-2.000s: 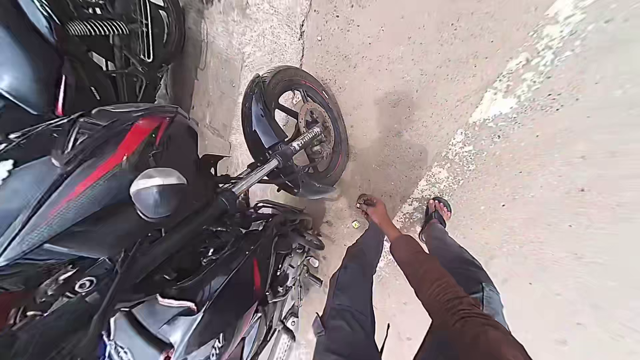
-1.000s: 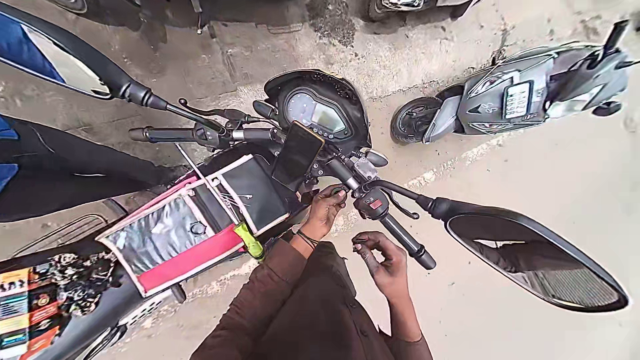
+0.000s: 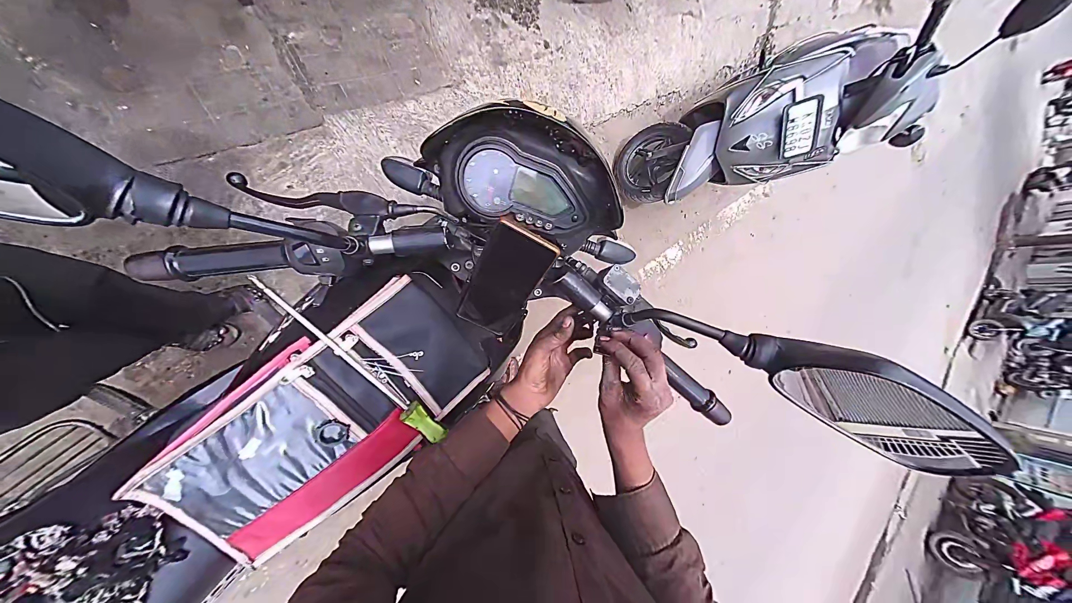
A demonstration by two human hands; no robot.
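My left hand (image 3: 544, 356) is beside the handlebar of a parked motorcycle, its thumb and fingertips around a small dark part just below the bar. My right hand (image 3: 634, 381) has bent fingertips at the underside of the switch housing, close to the left fingertips. Whether either hand grips a loose part or the housing cannot be told. The black handlebar grip (image 3: 697, 389) extends to the right of my right hand. A dark-screened phone (image 3: 509, 275) rests at the middle of the handlebar, below the instrument cluster (image 3: 515, 186).
An opened tool pouch (image 3: 327, 481) lies on the seat with a green-handled screwdriver (image 3: 423, 421). Mirrors (image 3: 888, 410) stick out on both sides. A grey scooter (image 3: 779, 117) stands ahead. Another person's dark-trousered leg (image 3: 92, 327) is at left. Small dark parts (image 3: 84, 553) lie at the lower left.
The view has swung from the motorcycle's front wheel to its handlebar. Since one second ago my right hand has moved up to the handlebar and closer to my left hand.
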